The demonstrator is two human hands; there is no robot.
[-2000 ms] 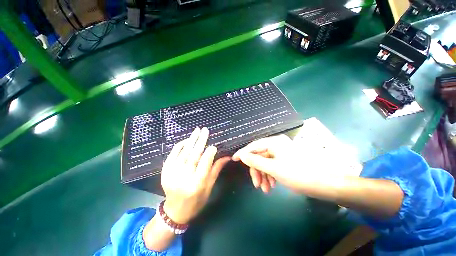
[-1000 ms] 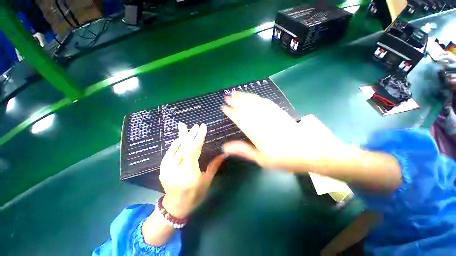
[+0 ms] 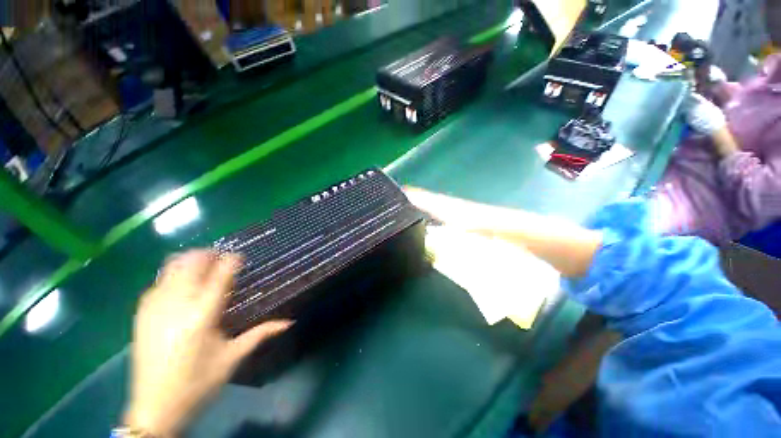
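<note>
A black retail box (image 3: pixel 317 248) with white text rows and a line of small icons on top lies on the dark green bench in front of me. My left hand (image 3: pixel 184 329) is over its left end, fingers spread on the top and thumb along the near side; it is blurred. My right hand (image 3: pixel 437 205) is at the box's right end, its fingertips partly hidden behind the corner. White and pale yellow sticker sheets (image 3: pixel 488 278) lie right of the box, below my right forearm.
A closed black box (image 3: pixel 432 81) lies on the green belt beyond. An open black box (image 3: pixel 584 73) stands at the back right, near a black and red bundle (image 3: pixel 582 141) on a flat sheet. A person in pink (image 3: pixel 736 154) with a gloved hand is at right. A green rail crosses the left.
The view has swung right. My hands have moved apart to opposite ends of the box. The box is turned somewhat and shows more of its near side. The neighbouring person has come into view.
</note>
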